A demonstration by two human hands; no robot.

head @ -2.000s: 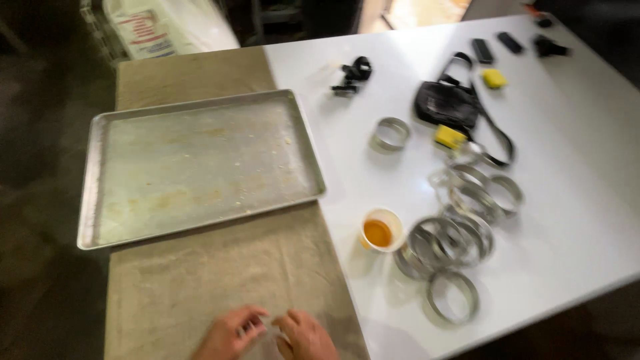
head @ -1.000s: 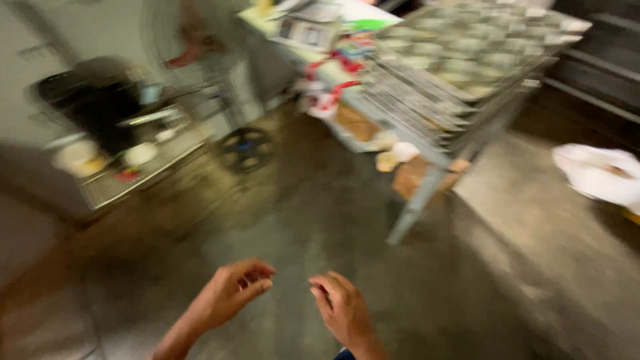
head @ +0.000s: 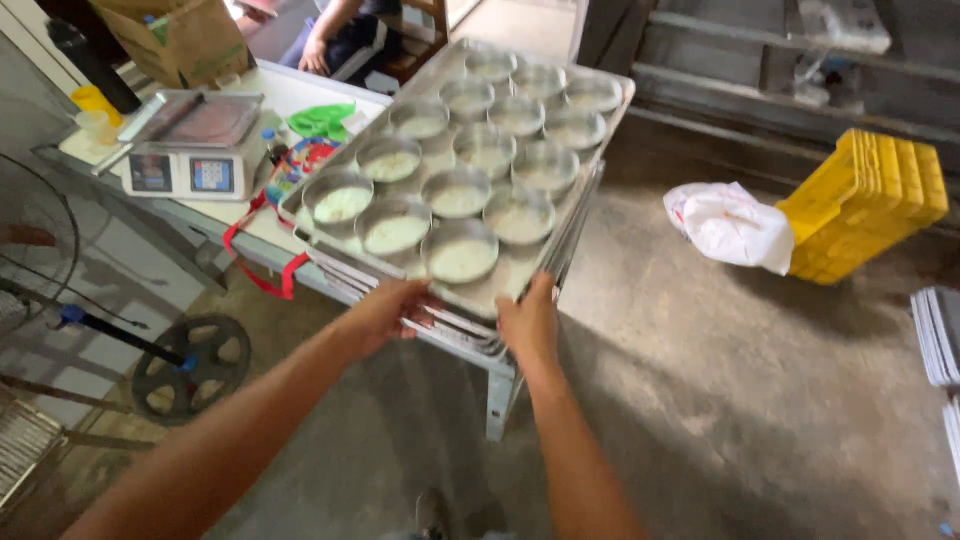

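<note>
A stack of metal sheet trays (head: 517,279) rests on the corner of a table. On the top tray stand several round metal rings (head: 459,251), each with pale dough or batter inside. My left hand (head: 390,315) is at the near edge of the stack, its fingertips hidden under or against the rims. My right hand (head: 531,319) grips the near right corner of the stack, thumb on the rim. Blur hides exactly which trays the fingers touch.
Left on the table are a digital scale (head: 195,150), a green plastic bag (head: 322,121), a red strap (head: 262,277) and a cardboard box (head: 176,45). A seated person (head: 337,37) is behind. A fan base (head: 191,367) stands lower left; a yellow crate (head: 862,202) and white bag (head: 731,225) lie right.
The view has swung from a white table to this tray stack. My hands were free in the air a second ago and are now on the near edge of the stack.
</note>
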